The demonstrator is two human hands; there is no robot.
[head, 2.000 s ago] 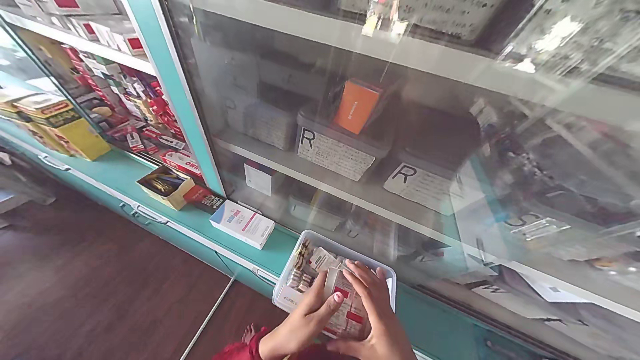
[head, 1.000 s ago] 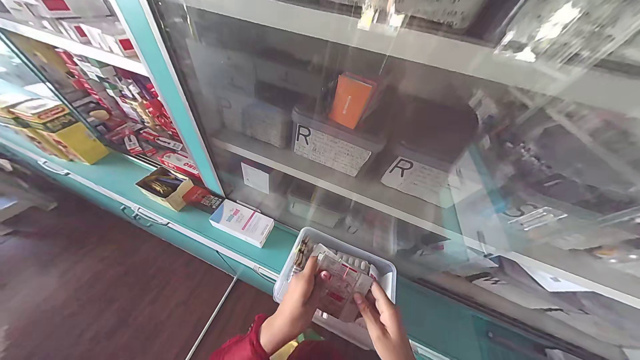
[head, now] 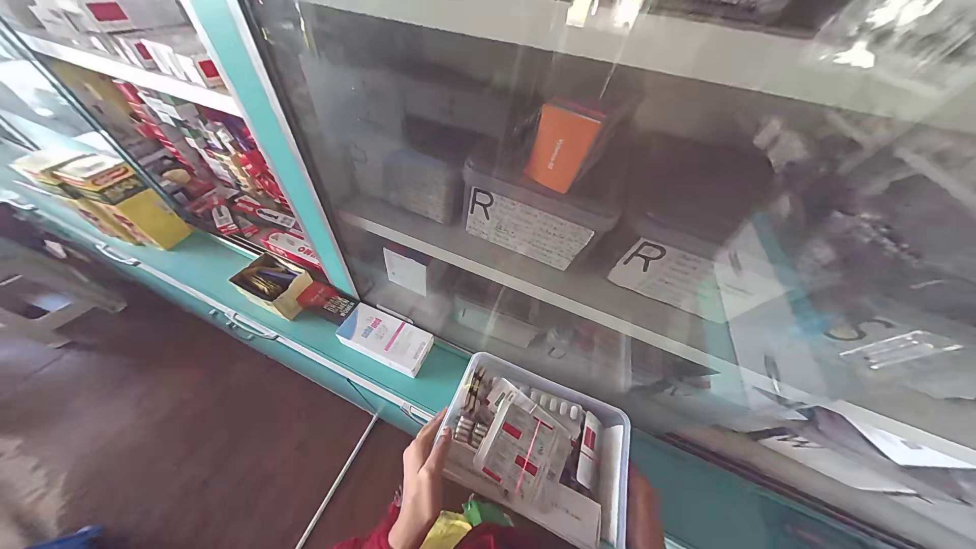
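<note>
A clear plastic tub (head: 627, 457) holds blister packs and small medicine boxes, at the lower middle of the view by the ledge. My left hand (head: 424, 465) grips its left wall, fingers along the outside. At its right wall is my right hand (head: 645, 507), blurred and partly hidden behind the tub. A bundle of blister packs (head: 522, 450) with a pink band around it lies on top of the contents. White tablets in a blister pack (head: 557, 404) show at the back, and a small white box with a red patch (head: 588, 450) stands near the right side.
On the teal ledge (head: 450, 374) are a white and blue carton (head: 385, 339), an open small box (head: 271, 284) and yellow boxes (head: 145, 213). Behind glass, shelves hold labelled tubs (head: 530, 225) and an orange box (head: 563, 149). A drawer handle (head: 244, 326) juts from the ledge front.
Both hands were on the banded packs over the tub; now the packs lie inside it and my hands are at its side walls.
</note>
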